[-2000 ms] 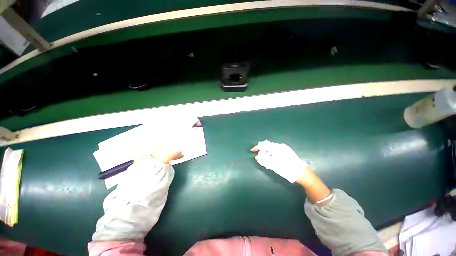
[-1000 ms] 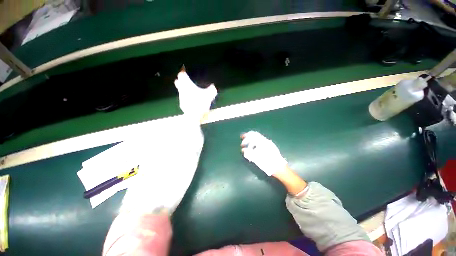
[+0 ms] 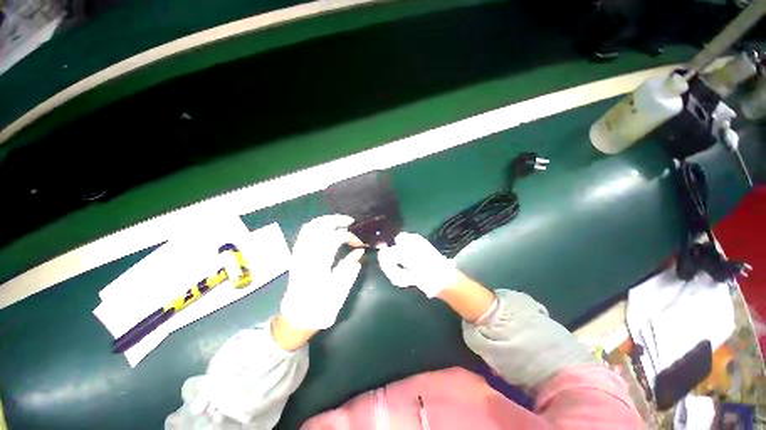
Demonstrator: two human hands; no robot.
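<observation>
A black socket block (image 3: 366, 200) lies on the green bench top against the pale rail. Its corded end is coiled to the right as a black power cord (image 3: 477, 222), with the mains plug (image 3: 529, 164) beyond it. My left hand (image 3: 323, 273), in a white glove, is at the block's near left edge, thumb and finger close to it. My right hand (image 3: 416, 264), also gloved, is at the near right edge, fingertips close to my left ones. Whether either hand grips the block is hard to tell.
White sheets (image 3: 181, 281) lie at left with a yellow-black tool (image 3: 189, 296) on them. At right are a squeeze bottle (image 3: 638, 114), a second black device (image 3: 690, 126) with its cable (image 3: 694, 210), loose white papers (image 3: 682, 315) and a dark phone-like object (image 3: 682, 375). The pale rail (image 3: 453, 136) borders the conveyor.
My left hand has come back from over the conveyor to the bench. The black block and its coiled cord now lie on the bench, and my right hand has moved to the block. The view has turned right.
</observation>
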